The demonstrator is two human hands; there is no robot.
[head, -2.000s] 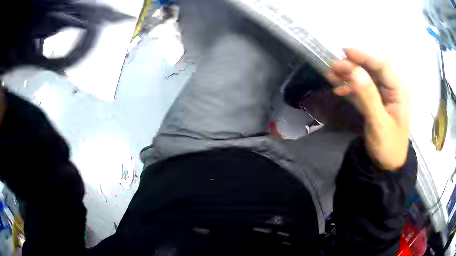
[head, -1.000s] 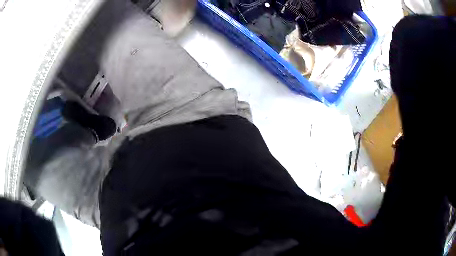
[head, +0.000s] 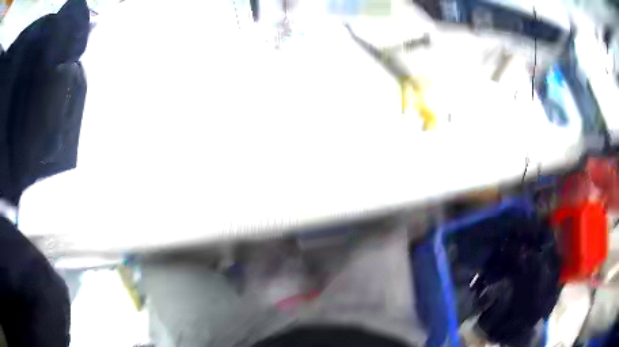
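No hand shows clearly in this blurred view. A dark sleeve (head: pixel 30 291) is cut off by the lower left edge, and the hand on it cannot be made out. Dark navy cloth (head: pixel 44 115) lies at the upper left of the white table (head: pixel 237 149). Scissors with yellow handles (head: pixel 417 105) lie on the table right of the middle, with their dark blades pointing up and left. The table surface is overexposed, so fine detail on it is lost.
A blue basket (head: pixel 444 291) with dark pieces inside stands below the table's front edge at the lower right. A red bin (head: pixel 585 237) is at the right. My grey trouser legs (head: pixel 197 301) are under the table edge.
The view has swung up from my lap and the floor to the table. The scissors, dark cloth and red bin now show. The basket now appears at the lower right, and the right sleeve has left the picture.
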